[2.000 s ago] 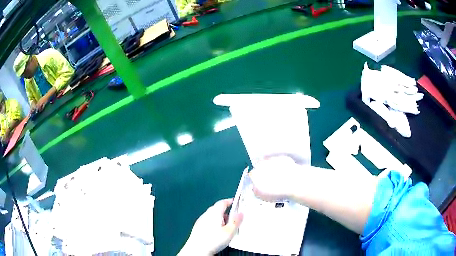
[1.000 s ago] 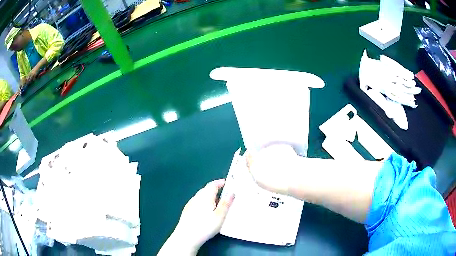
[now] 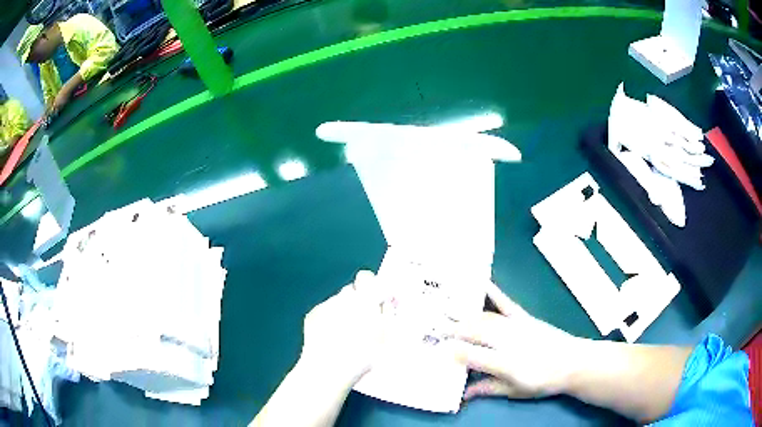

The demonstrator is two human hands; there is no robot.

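Note:
A white flip-lid carton [image 3: 418,379] lies in front of me on the dark green top, its long lid [image 3: 430,183] standing open away from me with rounded ears at its end. Small dark print shows inside the box; the white surfaces are overexposed. My left hand [image 3: 338,325] holds the carton's left side, thumb over the edge. My right hand [image 3: 518,350] lies on its right side, fingers over the inside. A white die-cut insert [image 3: 606,254] with an angular centre cutout lies flat to the right.
A stack of flat white blanks [image 3: 138,304] lies at left. A black tray [image 3: 677,242] with loose white pieces [image 3: 660,150] is at right. Upright open boxes stand at far left [image 3: 52,196] and top right [image 3: 664,57]. A person in yellow [image 3: 83,46] works across the line, beyond a green upright [image 3: 199,46].
My right hand has moved from deep inside the box, near the lid, back to its right side. My left hand has moved slightly over the left side. The insert at right is uncovered by my arm.

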